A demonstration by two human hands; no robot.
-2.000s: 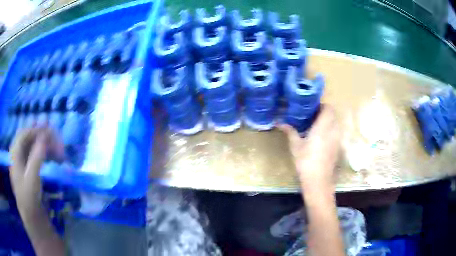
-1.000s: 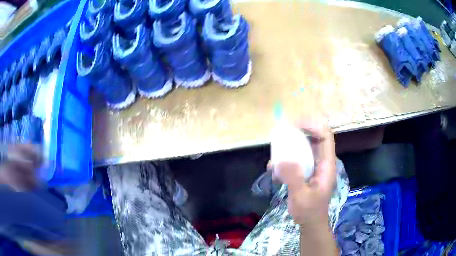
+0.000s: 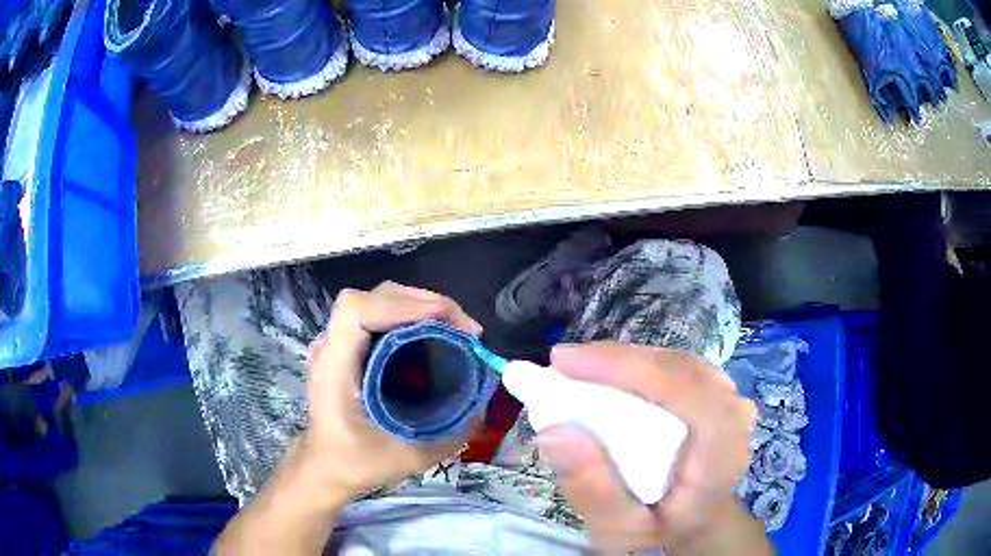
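Note:
My left hand [image 3: 346,380] is closed around a dark blue tubular piece [image 3: 377,382] over my lap, its round open end facing up. My right hand [image 3: 652,434] grips a white glue bottle [image 3: 609,418], tilted toward the left. Its thin green-blue nozzle touches or nearly touches the upper right rim of the tube. The inside of the tube is dark. Whether glue lies on the rim cannot be told.
Several blue tubular pieces [image 3: 397,24] stand on the tan bench [image 3: 652,119]. Other blue pieces [image 3: 893,60] lie at the far right. A blue tote [image 3: 92,217] is at the left. A floor tote [image 3: 820,418] with pale rings is beside my right knee. A dark sleeve [image 3: 924,358] is at the right.
My left hand has come from the left tote to my lap, now holding a tube. The glue bottle has tipped, its nozzle now at the tube's rim. The view has shifted lower over my lap.

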